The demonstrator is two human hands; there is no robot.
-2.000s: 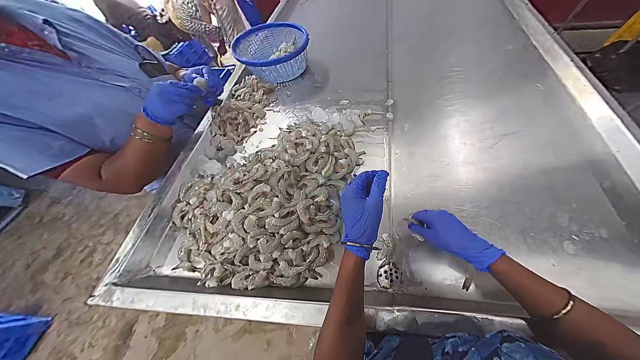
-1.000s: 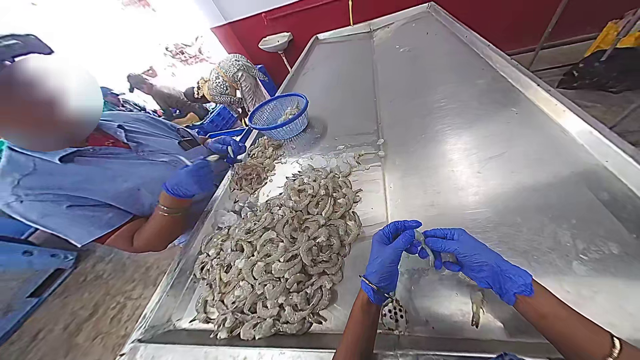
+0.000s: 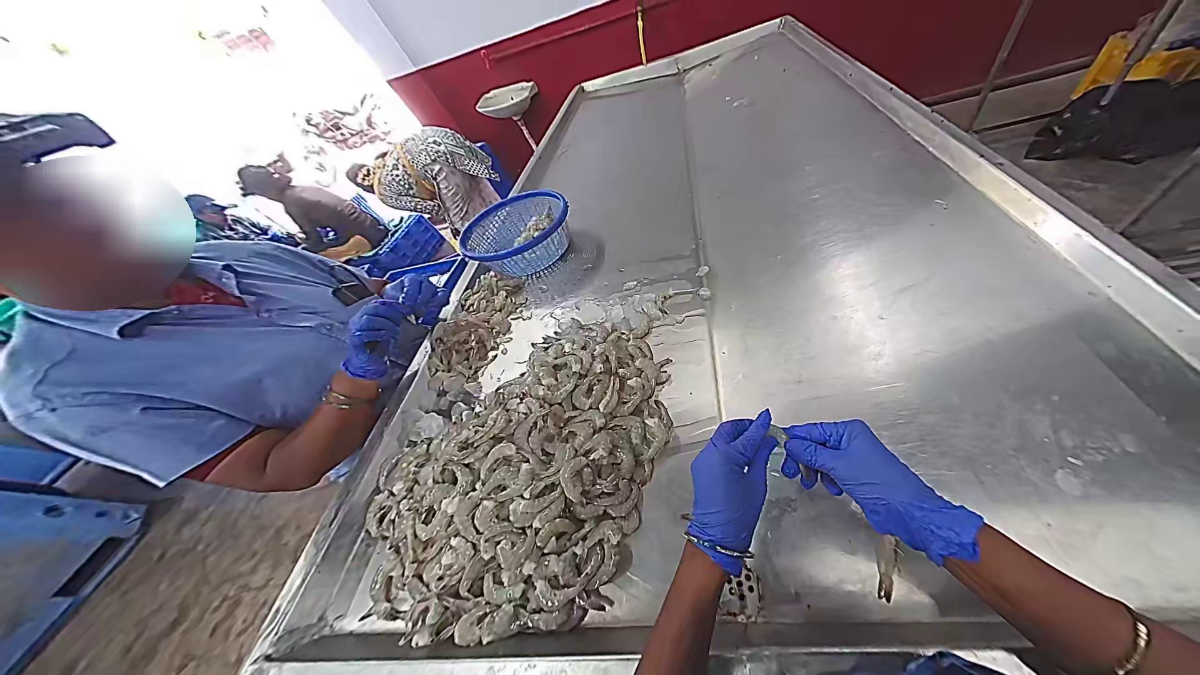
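Observation:
My left hand (image 3: 729, 489) and my right hand (image 3: 867, 478), both in blue gloves, meet over the steel table (image 3: 844, 309). Between their fingertips they pinch one small shrimp (image 3: 778, 437), mostly hidden by the gloves. Left of my left hand lies a large heap of grey shrimp (image 3: 525, 497). Another shrimp (image 3: 886, 565) rests on the steel just below my right hand. A drain cover with holes (image 3: 741, 594) shows beside my left wrist.
A co-worker in a blue shirt (image 3: 169, 347) stands at the left edge, gloved hands raised beside a smaller shrimp pile (image 3: 473, 328). Beyond it stands a blue plastic basket (image 3: 516, 234). The table has a raised metal rim (image 3: 1012, 178). A blue crate (image 3: 66, 562) is at lower left.
My hands, apart two seconds ago, have come together at the shrimp. The view has tilted up. The co-worker's hands remain raised.

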